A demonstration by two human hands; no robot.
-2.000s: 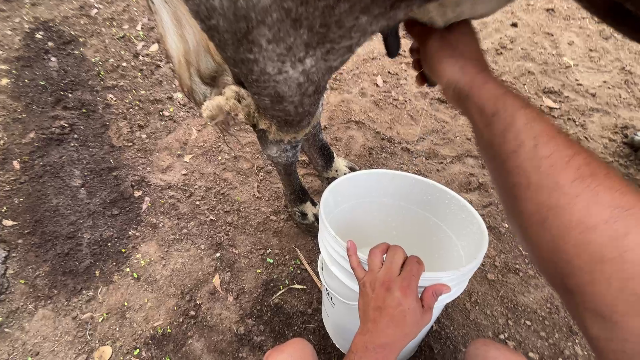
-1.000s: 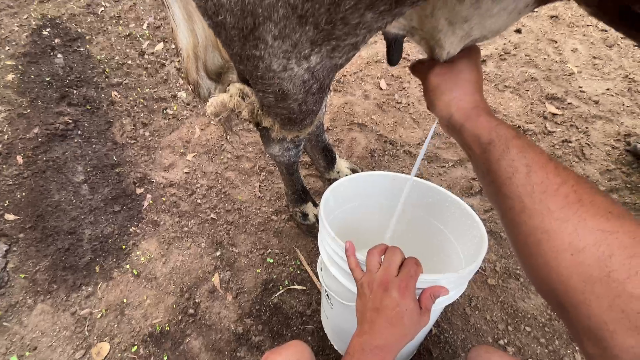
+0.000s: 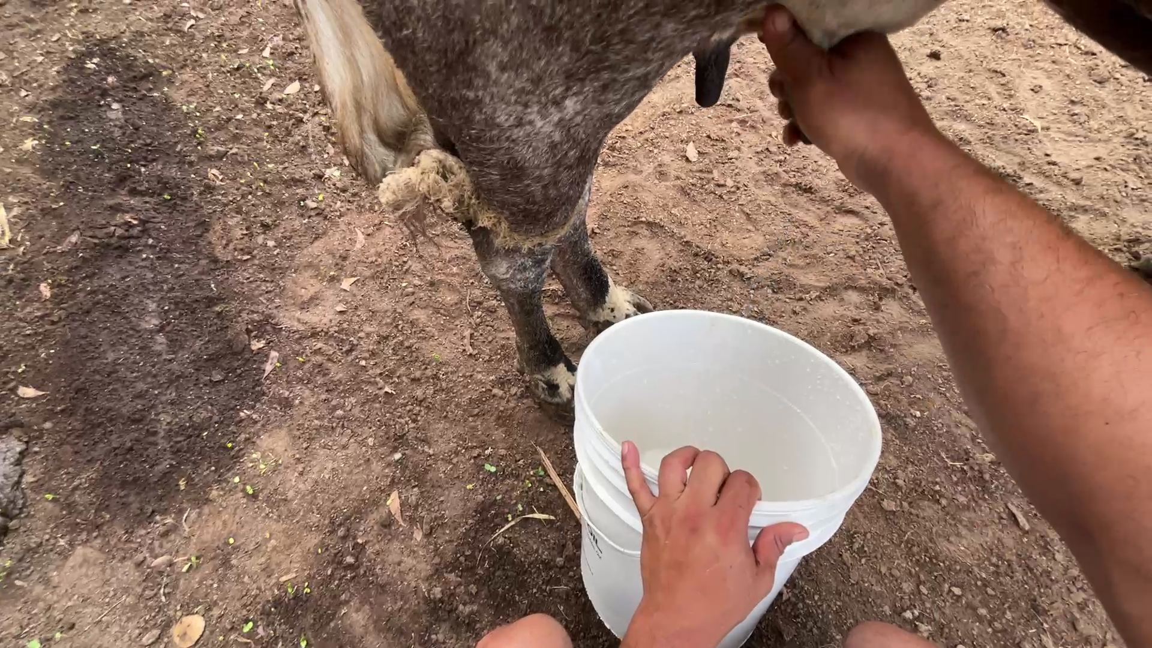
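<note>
My left hand (image 3: pixel 706 531) grips the near rim of a white plastic bucket (image 3: pixel 832 486), fingers over the edge and thumb outside it. The bucket leans slightly between my knees, with whitish liquid (image 3: pixel 720 432) inside. At the top right my right hand (image 3: pixel 832 90) is closed under the pale udder (image 3: pixel 855 13) of a cow; the teat is hidden within the fist. A dark teat (image 3: pixel 711 74) hangs free just left of that hand. No stream of milk shows below the fist.
The cow's hind legs (image 3: pixel 522 297) stand just behind the bucket, a rope (image 3: pixel 450 193) tied round them above the hooves. The pale tail (image 3: pixel 360 90) hangs at the rope. Bare dirt ground (image 3: pixel 315 504) with dry leaves and a dark damp patch (image 3: pixel 144 315) lies at the left.
One second ago a white stream ran from my right hand into the bucket; none shows now. My left hand has stayed on the rim.
</note>
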